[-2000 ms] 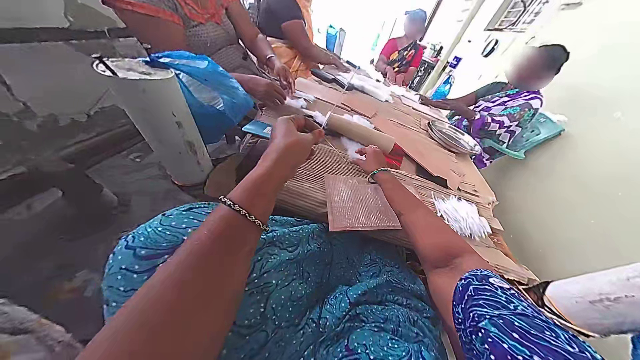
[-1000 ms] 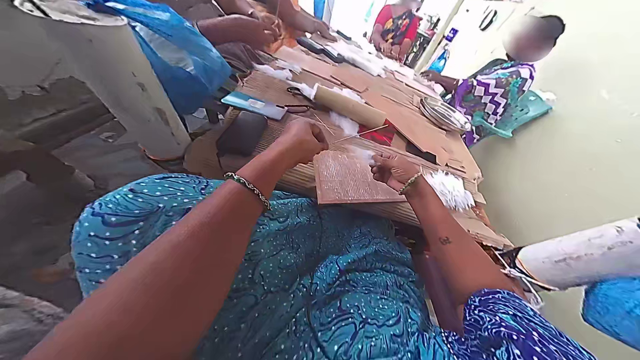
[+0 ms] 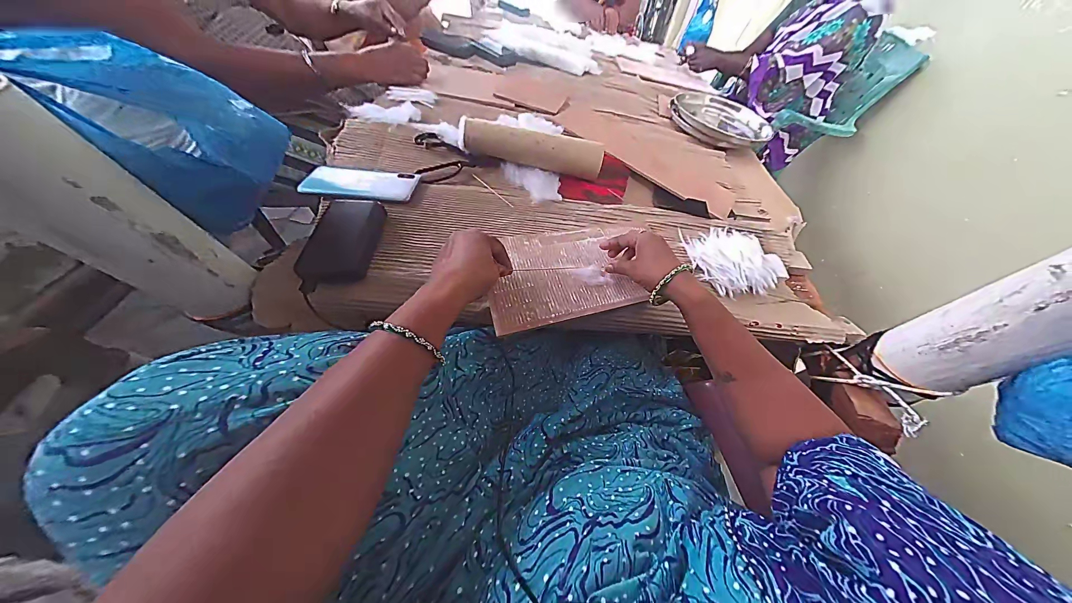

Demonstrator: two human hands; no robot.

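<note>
A flat, ribbed brown board [image 3: 544, 301] lies at the near edge of the cardboard-covered table. My left hand [image 3: 471, 266] grips one end of a thin stick [image 3: 540, 269] at the board's left side. Over the board's right part, my right hand [image 3: 643, 261] has its fingertips at a small tuft of white cotton [image 3: 592, 275] around the stick's other end. Right of that hand lies a pile of white cotton wicks [image 3: 735, 261]. Behind the board are a brown cardboard tube [image 3: 536, 149] and loose white cotton [image 3: 533, 182].
A phone [image 3: 358, 183], a black case [image 3: 342, 240] and eyeglasses [image 3: 441, 172] lie at the left. Steel plates [image 3: 722, 119] stand at the back right. Another person's hands [image 3: 389, 60] work at the far left. A blue plastic bag [image 3: 159, 117] and white posts flank the table.
Both hands have moved from near the tube to the ribbed board, with a stick now stretched between them. The view has shifted down and closer to the table.
</note>
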